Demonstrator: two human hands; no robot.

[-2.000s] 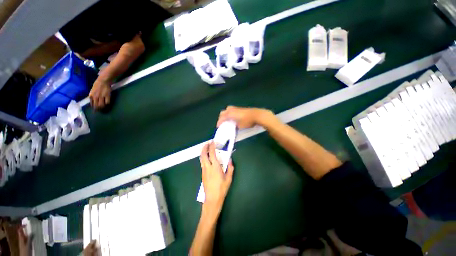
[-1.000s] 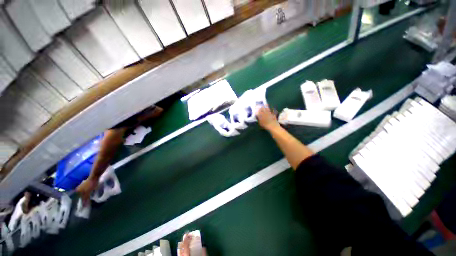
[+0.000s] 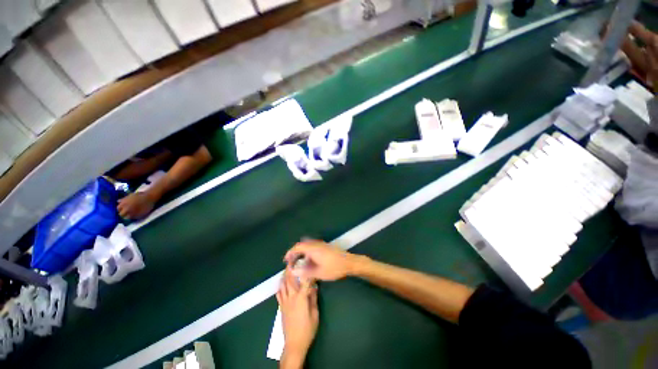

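Observation:
My left hand (image 3: 298, 310) is closed around a slim white unit box (image 3: 275, 337) over the near rail and green bench. The box's lower end shows below my fingers. My right hand (image 3: 321, 261) meets my left fingertips at the box's upper end. A small wrapped product (image 3: 303, 269) shows between the hands, mostly hidden by the fingers; how far it is inside the box cannot be told. More wrapped products (image 3: 318, 153) stand in a short row by the far rail.
Several packed boxes (image 3: 426, 149) lie on the belt. An open-box stack (image 3: 541, 202) is on the right bench, another (image 3: 193, 357) at the bottom edge. A flat white stack (image 3: 270, 131), blue tote (image 3: 76, 220) and another person's forearm (image 3: 173, 181) are across the belt. An overhead shelf (image 3: 216, 79) spans the upper left.
My right hand has come back from the far row, which has one wrapped product fewer, to my left hand. My left hand and its box now show higher in view. The opposite person's hand moved to the tote.

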